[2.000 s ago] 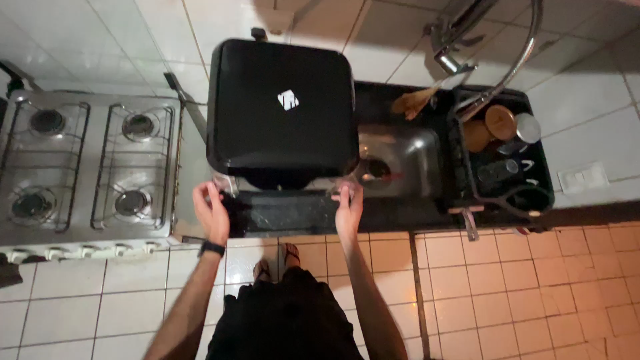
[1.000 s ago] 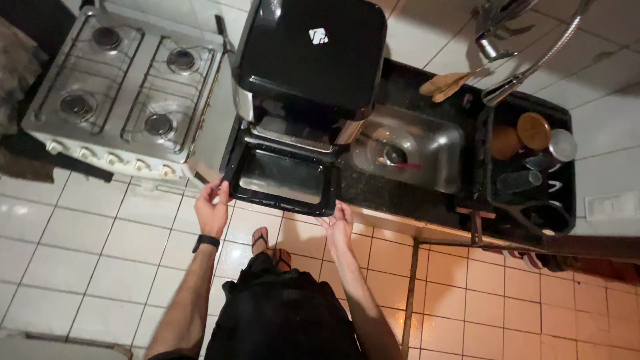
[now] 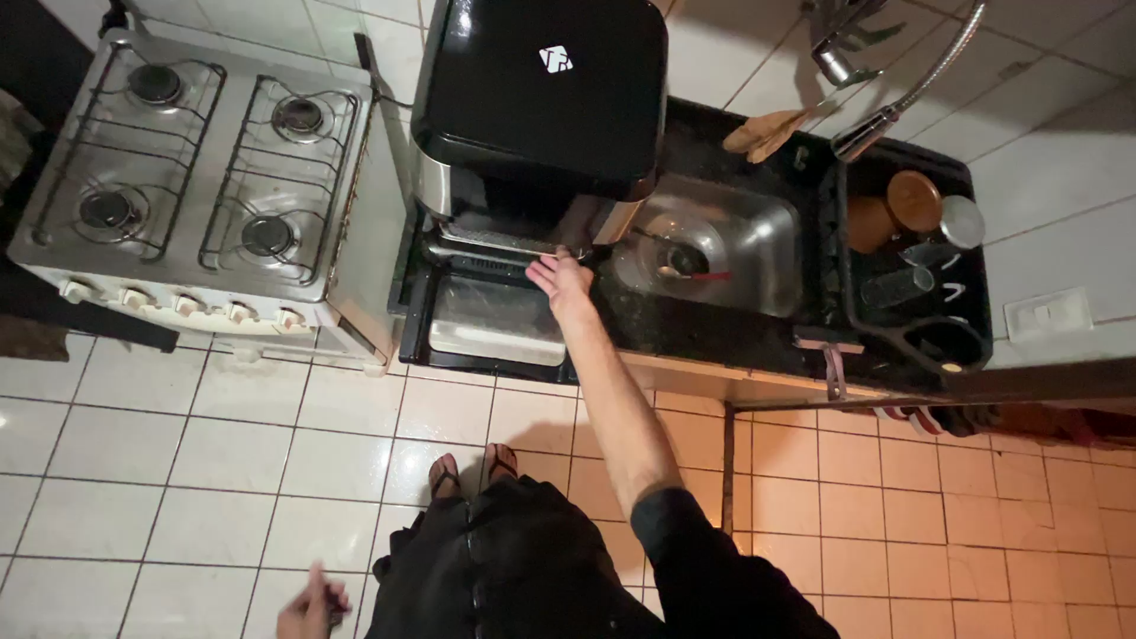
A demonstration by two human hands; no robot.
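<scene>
A black countertop air-fryer oven (image 3: 541, 98) with a glossy top stands on the dark counter. Its front door (image 3: 497, 324) is folded down flat toward me, the glass pane facing up. My right hand (image 3: 564, 280) reaches to the right end of the oven's front opening, at a metal edge, fingers spread; whether it grips anything is hard to tell. Down at the lower left, over the floor, hangs my left hand (image 3: 315, 608), blurred and away from the oven, its fingers partly curled. I see no object in it.
On the left is a gas stove (image 3: 191, 177). Right of the oven lies a steel sink (image 3: 772, 240) holding a utensil with a red handle (image 3: 710, 276). Beyond it a black dish rack (image 3: 976, 266) holds cups and glasses, and a brown glove-like item (image 3: 768, 135) rests behind.
The oven door has gone from raised to folded down. My left hand has left the door's left corner and dropped low. My right hand has moved from the door's front corner to the oven's opening.
</scene>
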